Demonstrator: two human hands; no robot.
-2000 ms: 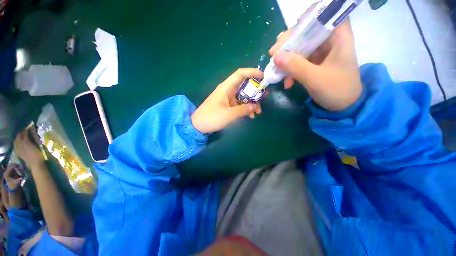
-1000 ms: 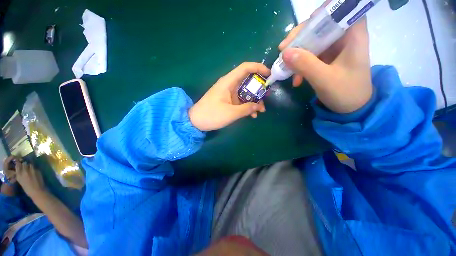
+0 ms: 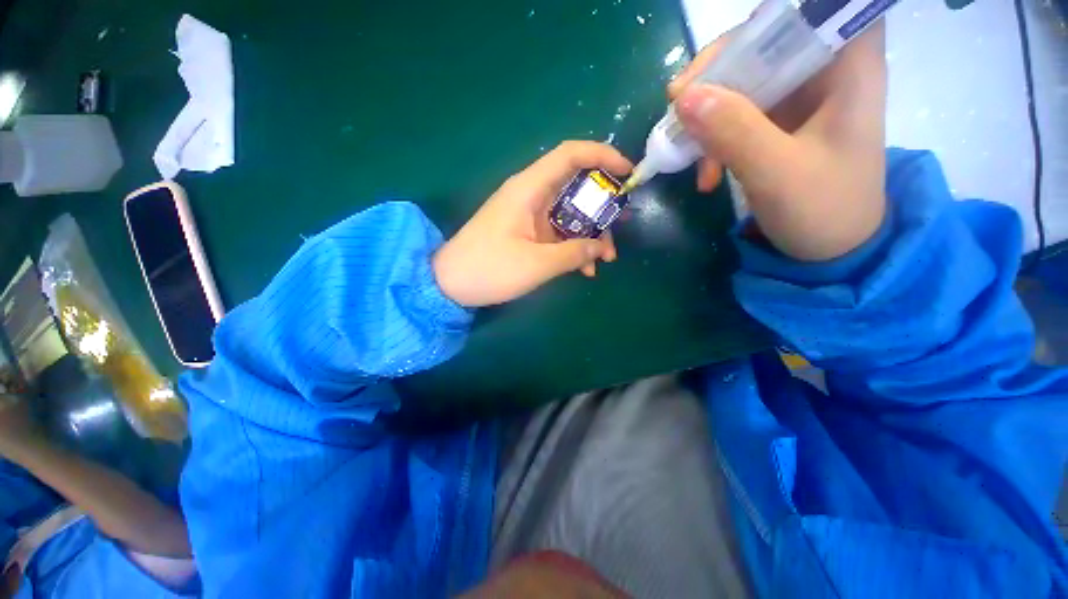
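Observation:
My left hand point(image 3: 521, 228) holds a small black electronic unit point(image 3: 588, 202) between thumb and fingers above the green bench. The unit's open face shows a white-silver rectangle and a yellow strip. My right hand point(image 3: 796, 146) grips a clear-white glue syringe point(image 3: 750, 80) with a dark label area, cut off at the top edge. The syringe slants down to the left. Its thin yellowish needle meets the upper right edge of the unit; whether it touches cannot be told.
A white paper sheet point(image 3: 960, 129) with a dark cable point(image 3: 1032, 117) lies right. Left are a white wipe point(image 3: 205, 100), a smartphone point(image 3: 172, 272), a white bottle point(image 3: 64, 153), a small dark part point(image 3: 90, 90) and a bag with yellow contents point(image 3: 111, 345). Another person's arm point(image 3: 94, 486) is lower left.
The bench items have shifted left in view. The syringe has moved slightly right and up, showing more of the needle beside the unit. The other person's hand has moved toward the left edge.

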